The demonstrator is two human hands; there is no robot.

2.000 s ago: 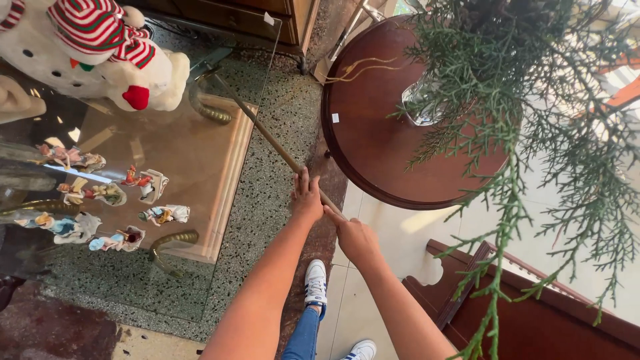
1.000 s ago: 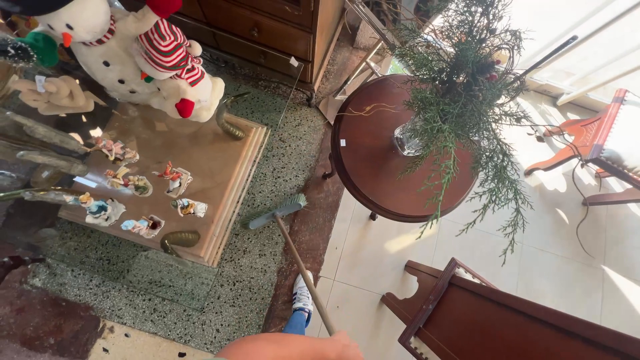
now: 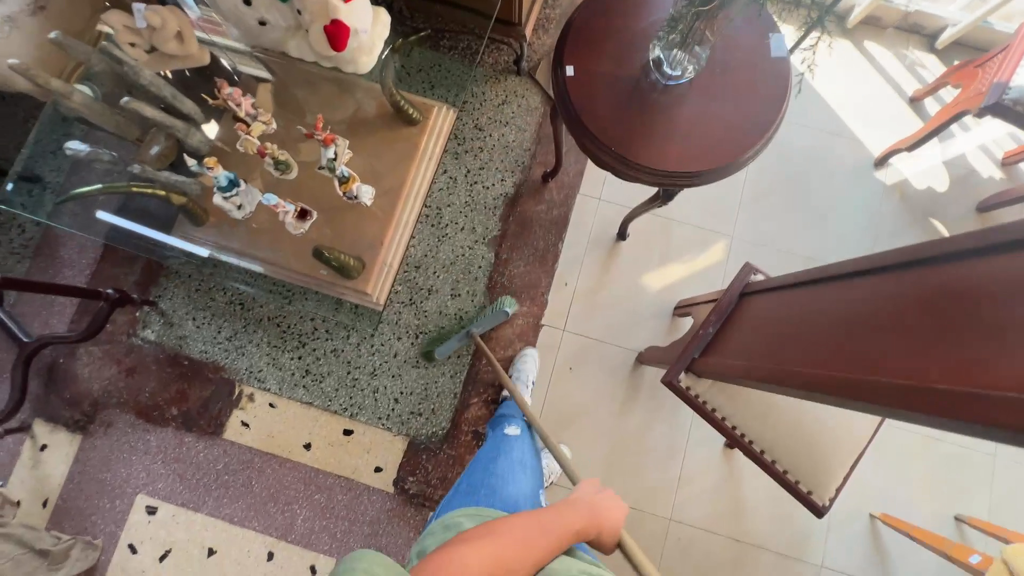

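My left hand (image 3: pixel 596 516) is closed around the wooden handle of a broom (image 3: pixel 524 404), low in the view, with the forearm coming in from the bottom left. My right hand is out of view. The handle slants up and left to a broom head (image 3: pixel 470 328) with green bristles, which lies over the edge between the speckled green floor (image 3: pixel 336 352) and a dark red floor strip (image 3: pixel 512 272). Just below the head is my white shoe (image 3: pixel 524 372).
At upper left, a glass-topped table (image 3: pixel 160 244) has a wooden base (image 3: pixel 400 232), small figurines (image 3: pixel 232 188) and a plush snowman figure (image 3: pixel 352 36). A round wooden table (image 3: pixel 672 120) holds a glass vase (image 3: pixel 676 60). Wooden furniture with studded upholstery (image 3: pixel 792 432) stands at right.
Both hands were on the handle two seconds ago; now only the left shows. The broom head has moved away from beneath the glass table and nearer my foot. The view has shifted.
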